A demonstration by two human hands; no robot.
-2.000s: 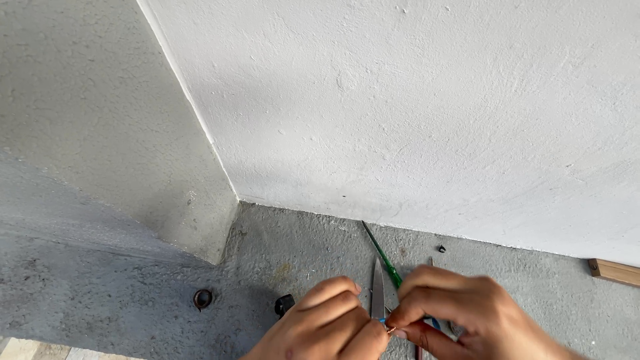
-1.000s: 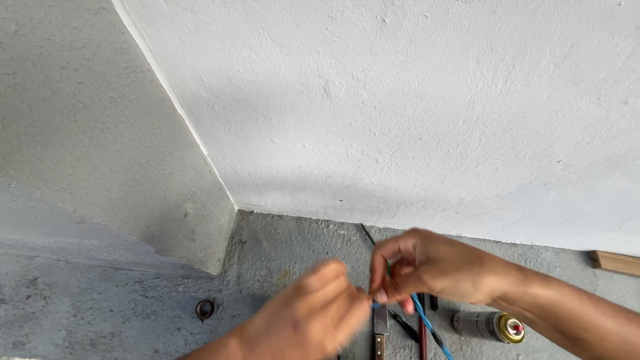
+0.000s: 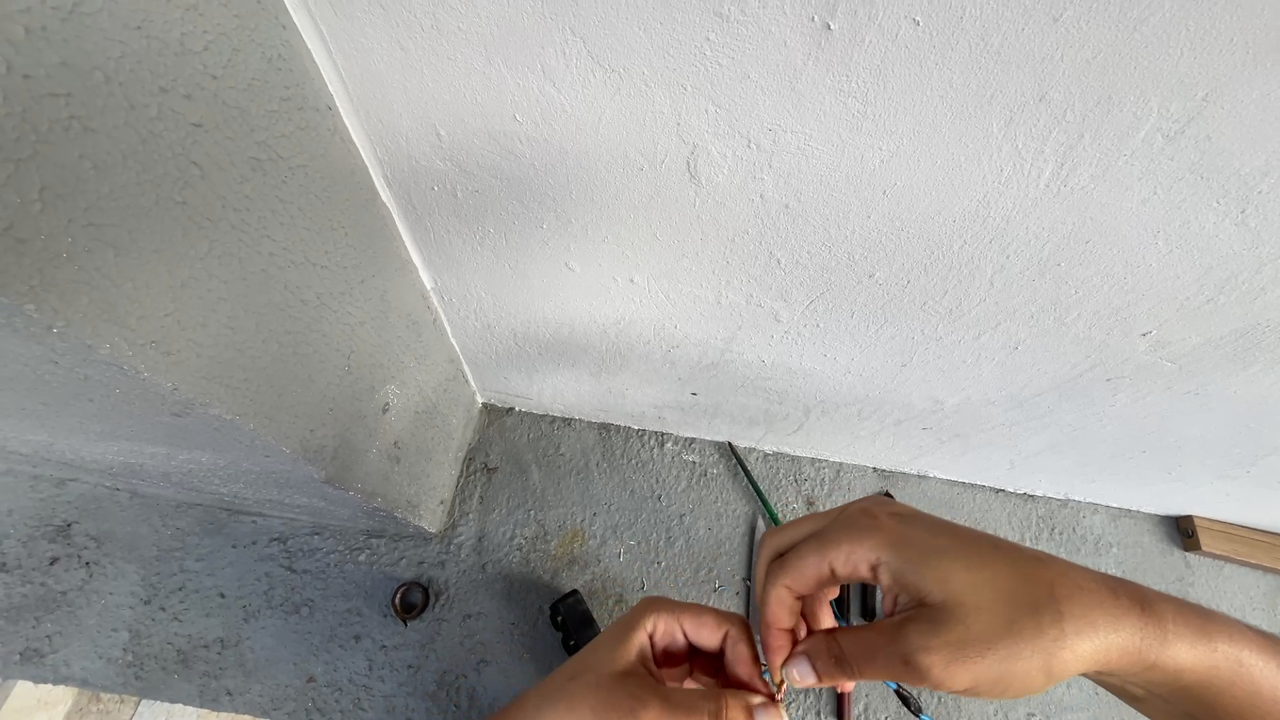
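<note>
Bare copper wire strands (image 3: pixel 780 690) are pinched between the fingertips of my left hand (image 3: pixel 665 665) and my right hand (image 3: pixel 880 610), low in the view. Blue cable (image 3: pixel 915 705) shows below my right hand, with a dark section on it. Behind the hands, a knife blade (image 3: pixel 756 560) and a thin green tool (image 3: pixel 752 482) lie on the grey floor, partly covered by my right hand. A dark red rod-like thing (image 3: pixel 844 703) shows beneath that hand. Left of my left hand sits a black object (image 3: pixel 573 620), partly hidden.
A rusty metal ring (image 3: pixel 410 601) lies on the rough grey floor (image 3: pixel 520 520) at left. A wooden block (image 3: pixel 1230 542) rests by the white wall (image 3: pixel 800 250) at right. A grey wall or column (image 3: pixel 250 260) meets it at the corner.
Both hands have come lower in the view since one second ago, fingertips still together. The spray can and the knife's wooden handle, seen a second ago, are out of sight.
</note>
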